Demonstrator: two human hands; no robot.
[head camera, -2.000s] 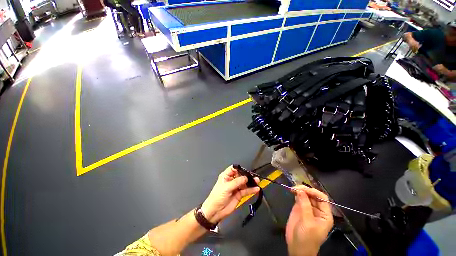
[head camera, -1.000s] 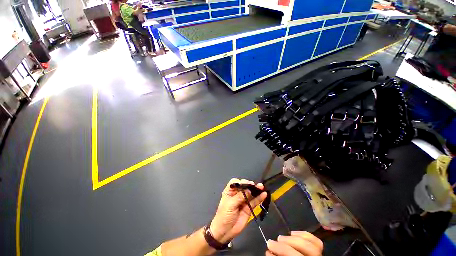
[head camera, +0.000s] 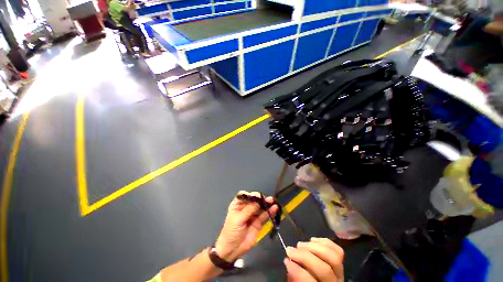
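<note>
My left hand (head camera: 238, 227) holds a short black strap (head camera: 252, 199) between thumb and fingers, in the air left of the bench. The strap's other end hangs down beside the fingers. My right hand (head camera: 315, 261) is cut off by the bottom edge and holds a thin applicator rod (head camera: 282, 239). The rod points up and left, and its dark far part lies at the strap. Whether its tip touches the strap cannot be told. A large black strap pile (head camera: 353, 121) with small shiny metal glints lies on the bench.
A pale crumpled plastic bag (head camera: 336, 212) hangs at the bench edge. A translucent tub (head camera: 448, 195) with yellow and blue cloth stands at the right. A blue-and-white conveyor machine (head camera: 265, 58) is behind. People are at the upper left and upper right.
Since the first frame, my right hand has moved down and left, and the rod has turned steeper. The view shifted right, then back left. Both hands keep their holds.
</note>
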